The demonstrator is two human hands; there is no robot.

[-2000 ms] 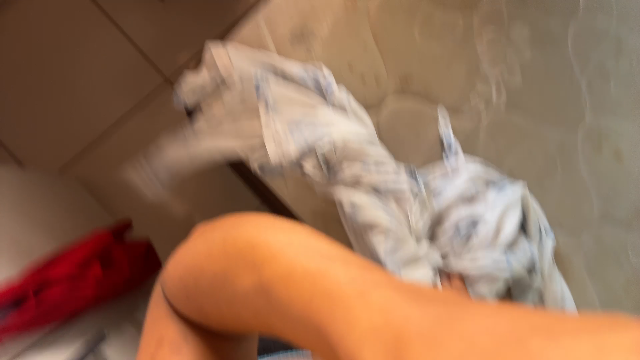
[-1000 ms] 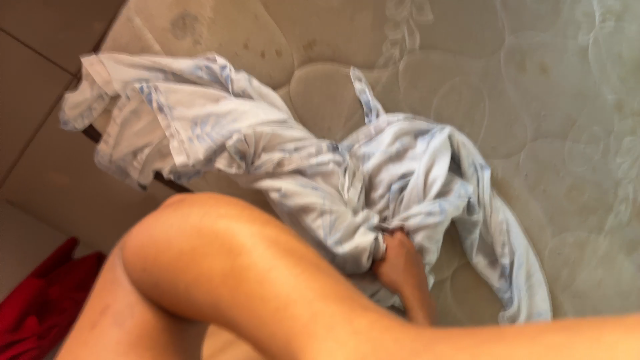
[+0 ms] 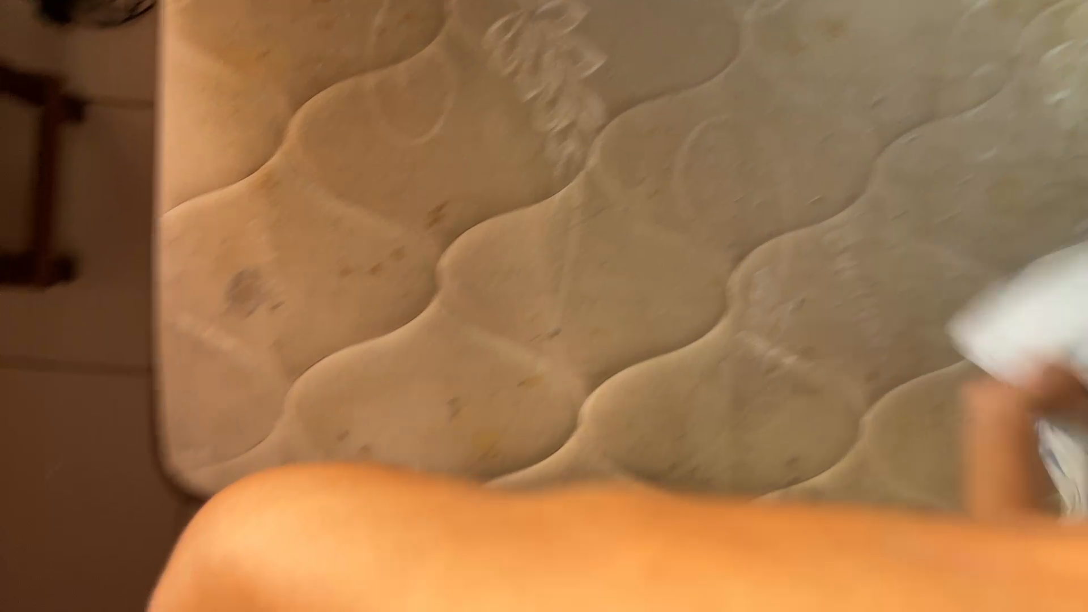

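At the right edge, what looks like my right hand [image 3: 1016,416] is blurred, with its fingers closed on a white cloth [image 3: 1033,314]. Only part of this cloth is in view. A piece of fabric with a blue pattern [image 3: 1067,463] shows just below the fingers. Hand and cloth are over the quilted mattress [image 3: 510,280], which has several stains. My left hand is out of view. A bare bent limb [image 3: 552,548], close to the camera, crosses the bottom and hides the mattress there; whether it is an arm or a leg cannot be told.
The mattress's rounded corner and side edge [image 3: 159,340] lie at the left. Beyond them is a tiled floor [image 3: 93,450] with a dark wooden frame-like object [image 3: 42,178]. A dark item [image 3: 102,10], partly cut off, is at the top left.
The view has shifted a lot. The white and blue cloth, spread across the middle one second ago, now shows only at the right edge with the hand. The red cloth has left the view.
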